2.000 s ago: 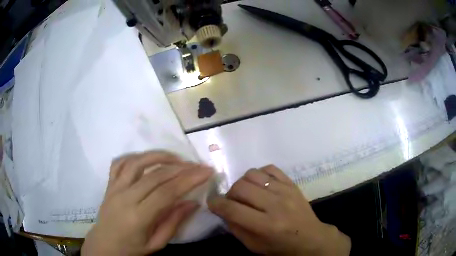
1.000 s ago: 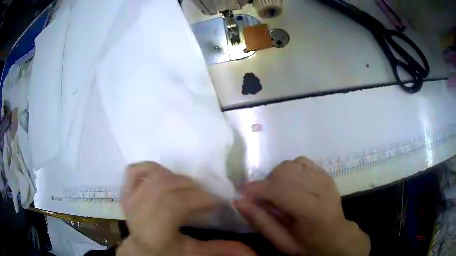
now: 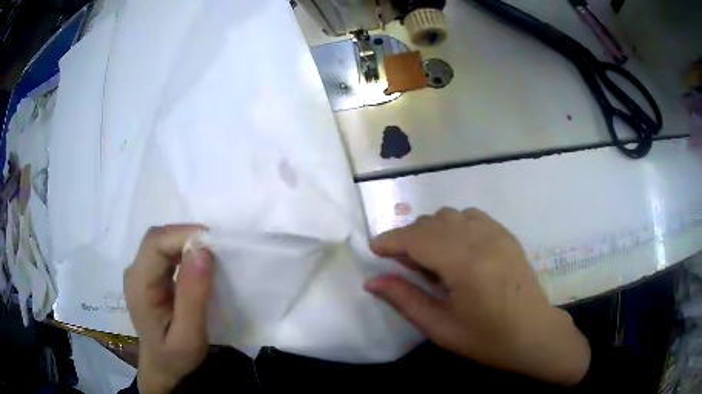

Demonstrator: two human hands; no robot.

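A white fabric piece (image 3: 254, 154) lies over the left and middle of the table, its near part wrinkled and reaching the front edge. My left hand (image 3: 173, 292) pinches a fold of the fabric between thumb and fingers at the lower left. My right hand (image 3: 469, 292) rests at the fabric's right edge, its thumb and index finger apart, with the fabric beside the fingertips. The presser foot (image 3: 368, 65) stands over the shiny needle plate (image 3: 339, 73), with no fabric seen under it.
An orange-brown block (image 3: 405, 71) and a round metal disc (image 3: 438, 73) sit right of the foot. A cream ribbed knob (image 3: 425, 26) is above. Black shears (image 3: 589, 61) and a pink slim tool (image 3: 600, 31) lie right. Fabric scraps (image 3: 31, 223) are far left.
My left hand has moved left and now pinches a fold. My right thumb and index finger have parted. The fabric is spread between my hands, and the view has shifted.
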